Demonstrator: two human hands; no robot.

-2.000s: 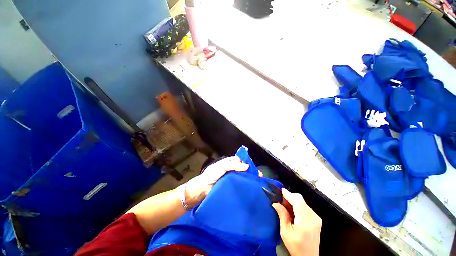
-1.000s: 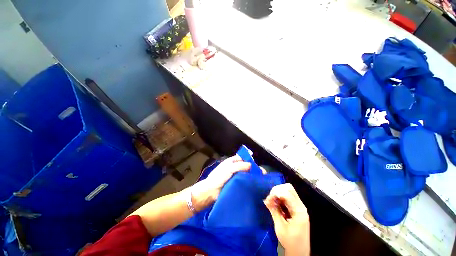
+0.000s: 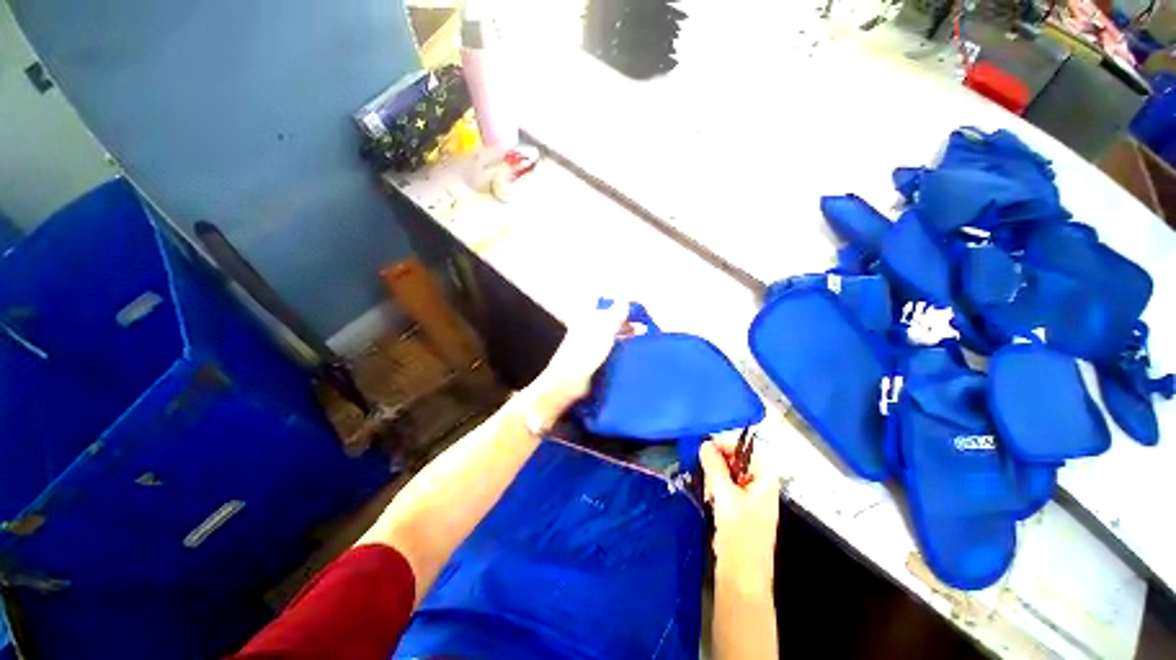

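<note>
A blue padded workpiece (image 3: pixel 673 386) with a rounded bound edge is held out over the table's near edge. My left hand (image 3: pixel 583 357) grips its left end, with a small blue part showing past the fingers. My right hand (image 3: pixel 738 480) is at its lower right corner and holds dark-bladed thread snips (image 3: pixel 742 454) with red handles, points up. Whether the right fingers also pinch the blue band beside them cannot be told. A blue lap cloth (image 3: pixel 555 561) covers my knees below.
A pile of blue workpieces (image 3: pixel 948 400) lies on the white table (image 3: pixel 632 245) at right. A large blue bin (image 3: pixel 97 426) stands at left. A wooden stand (image 3: pixel 419 335), a pink bottle (image 3: pixel 485 84) and a patterned pouch (image 3: pixel 415 119) are beyond.
The workpiece has moved up and forward off the lap and now shows its rounded panel. Both hands have moved with it, and the snips now show upright.
</note>
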